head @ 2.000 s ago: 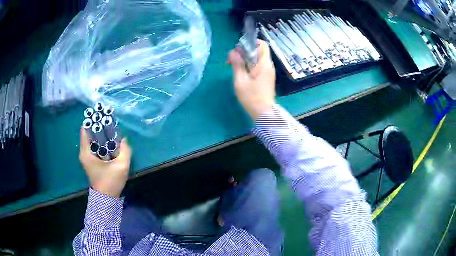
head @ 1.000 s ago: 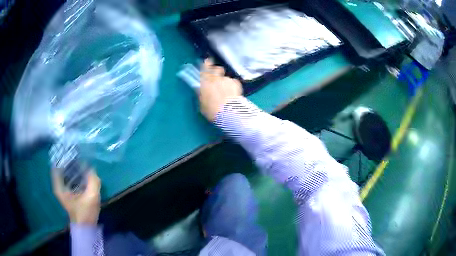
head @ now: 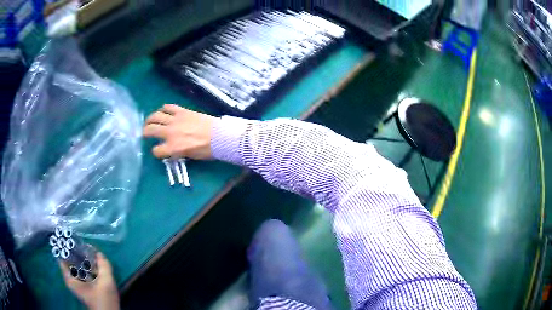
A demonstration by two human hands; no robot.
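My left hand [head: 97, 284] is at the lower left, closed around a bundle of silver tubes [head: 62, 243]. Several ends in the bundle show a pale ring, and several lower ones are dark and open. My right hand [head: 178, 132] is over the green mat, right of the clear plastic bag [head: 78, 151]. A few short silver tubes [head: 177, 172] stick out below the right palm, side by side. The fingers partly hide them, and whether they are gripped or lie on the mat is unclear. Silver tubes show blurrily inside the bag.
A black tray [head: 245, 112] with rows of silver tubes [head: 260, 54] is at the back of the green bench [head: 200, 200]. A round black stool [head: 427, 130] stands on the green floor near a yellow line [head: 463, 133]. A blue object [head: 461, 45] is farther back.
The view has swung right. My right hand has moved from beside the tray towards the bag, its tubes now pointing down towards me. My left hand still holds its bundle.
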